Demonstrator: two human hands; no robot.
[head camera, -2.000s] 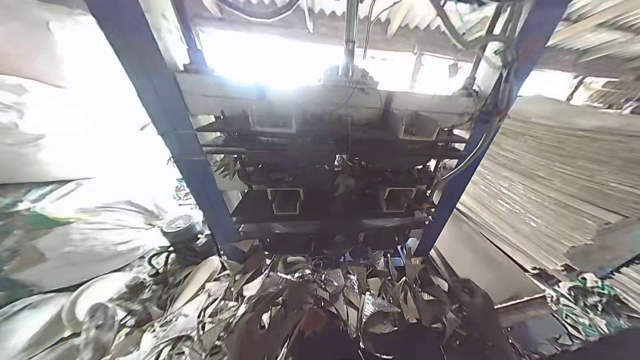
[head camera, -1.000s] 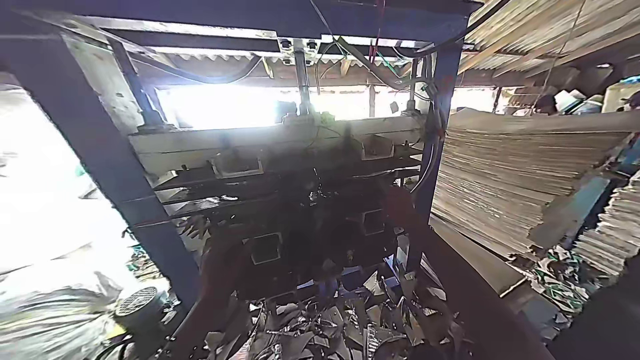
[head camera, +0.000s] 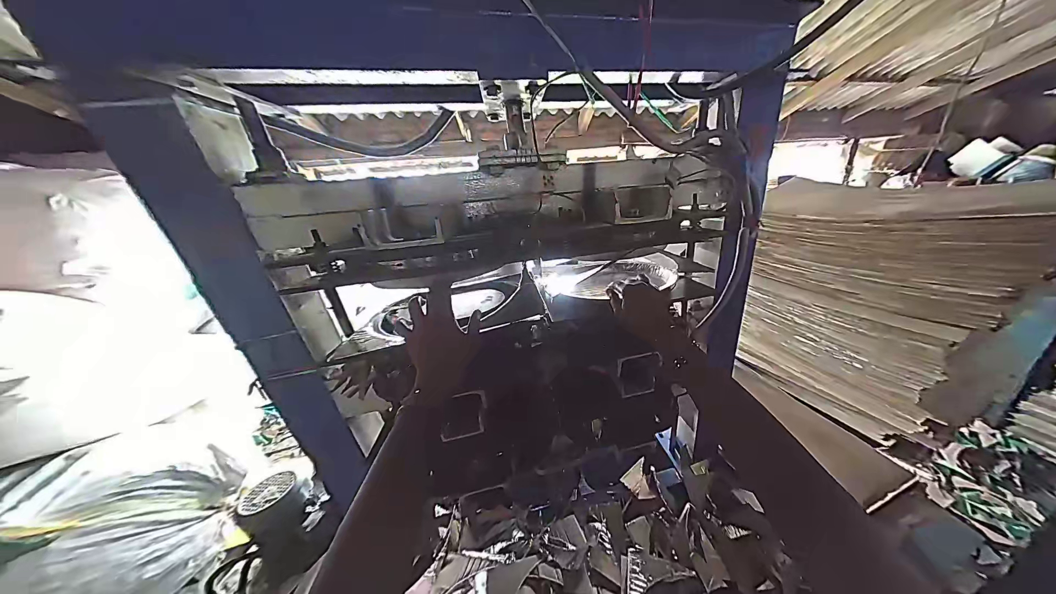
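Note:
Both my arms reach into a blue-framed press with upper and lower metal plates. My left hand, fingers spread, is at a shiny round plate mould on the left of the gap. My right hand is at the near edge of a second shiny round piece on the right; its fingers are bent, and whether they grip it cannot be told. Above the gap lies the dark upper plate. The lower part of the press is in deep shadow.
Scraps of cut sheet heap up below the press. At the right rises a tall stack of brown sheets. Pale sacks and a motor stand at the left. Cables run down the right post.
Both my hands have come up into the gap between the plates, where the shiny round pieces now show. The gap looks wider than before. The view has tilted and moved closer.

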